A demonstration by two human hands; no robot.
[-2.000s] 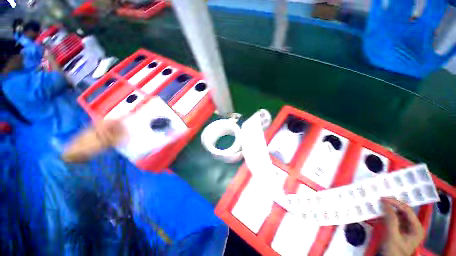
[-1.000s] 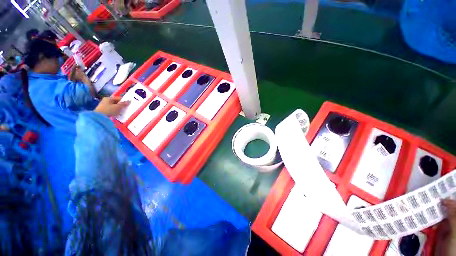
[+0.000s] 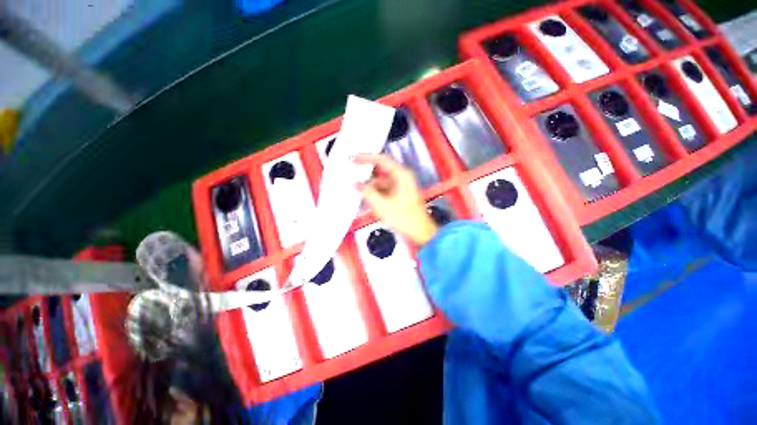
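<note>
My right hand (image 3: 394, 195) pinches the white label strip (image 3: 340, 191) near its upper end. The strip hangs down left across the phones to the blurred label roll (image 3: 158, 311). Under it lies a red phone tray (image 3: 415, 332) with two rows of phones, among them a white phone (image 3: 286, 199) and a dark phone (image 3: 236, 224) with small labels. My right hand and sleeve hide part of the tray. A blurred, skin-toned patch at the lower left may be my left hand (image 3: 187, 407); its fingers cannot be made out.
Another red tray (image 3: 519, 120) with mostly dark, labelled phones adjoins at the upper right. A third red tray (image 3: 108, 332) is blurred at the left. The green bench (image 3: 274, 83) runs behind. A blue sleeve (image 3: 722, 207) shows at the right edge and a brown taped object (image 3: 610, 290) below.
The view has swung right, bringing the right-hand trays into view. My right hand now holds the strip raised over the tray's middle. My left hand is no longer clearly seen at the left-hand tray.
</note>
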